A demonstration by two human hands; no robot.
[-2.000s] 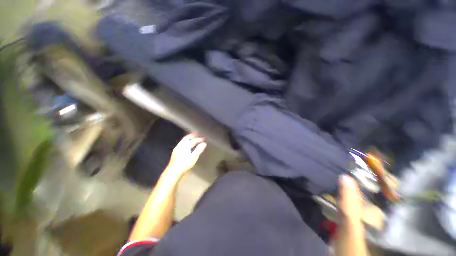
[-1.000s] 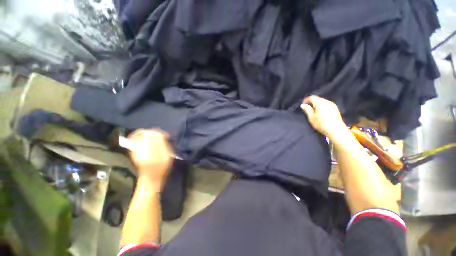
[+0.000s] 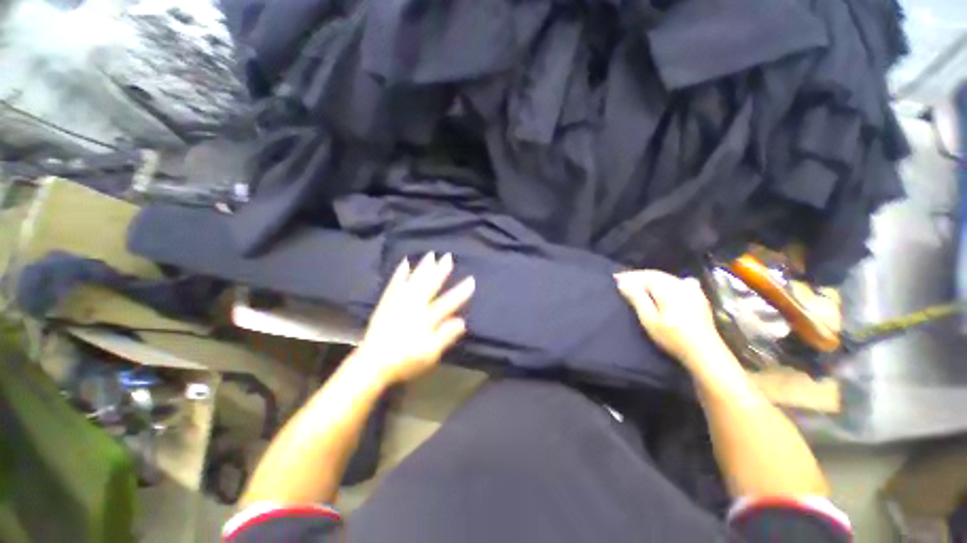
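A dark navy garment piece (image 3: 551, 308) lies over the right part of the narrow dark padded board (image 3: 308, 258), with wrinkles along its back edge. My left hand (image 3: 416, 327) lies on the garment's left part, palm down, fingers spread. My right hand (image 3: 674, 316) rests on the garment's right part, fingers bent against the cloth; whether they pinch it is not clear. The steam iron (image 3: 787, 301), with an orange handle and shiny body, stands just right of my right hand, not held.
A large heap of dark cloth (image 3: 710, 117) lies behind the board. A yellow-green hose (image 3: 912, 321) runs right from the iron. Silver-grey mottled sheeting (image 3: 127, 64) is at the back left. Cardboard (image 3: 90, 228) and a green container (image 3: 64, 456) are at the left.
My left hand has moved right from the board's front edge onto the garment and spread its fingers. My right hand has moved down, nearer to me. The garment lies flatter.
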